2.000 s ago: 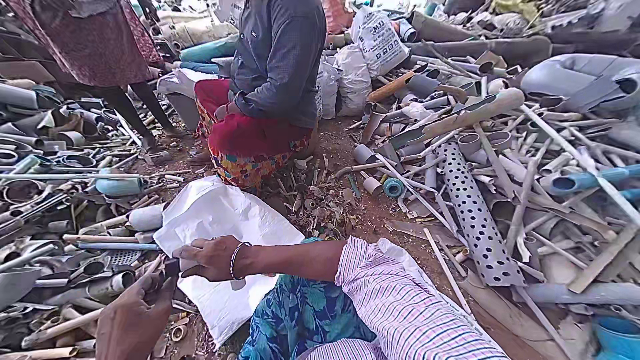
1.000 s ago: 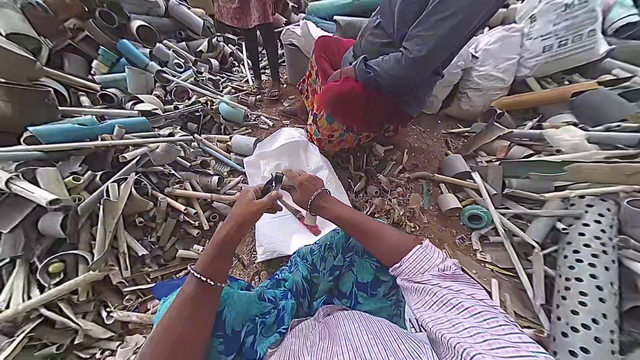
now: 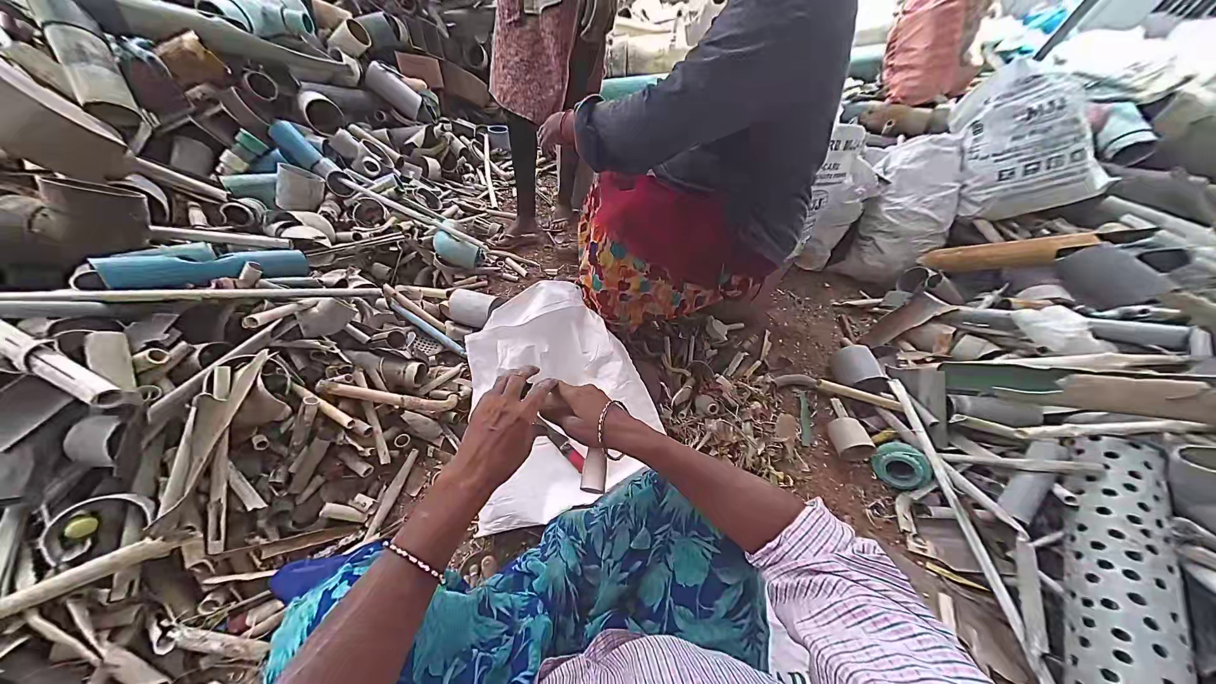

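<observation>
My left hand and my right hand meet over a white woven sack spread on the ground before my knees. Their fingertips come together around a small dark thing, mostly hidden by the fingers. Just below my right hand, a tool with a red part shows over the sack; whether it is held or lying cannot be told. Beside it is a short grey pipe piece, close to the edge of my patterned blue skirt.
Heaps of scrap plastic pipe lie at the left. At the right are a perforated grey pipe, a green ring-shaped fitting and filled white sacks. A person sits just beyond my sack; another person stands behind.
The view has swung since the oldest frame. My hands, apart two seconds ago, are now close together over the sack. The seated person's arm has lifted off the lap.
</observation>
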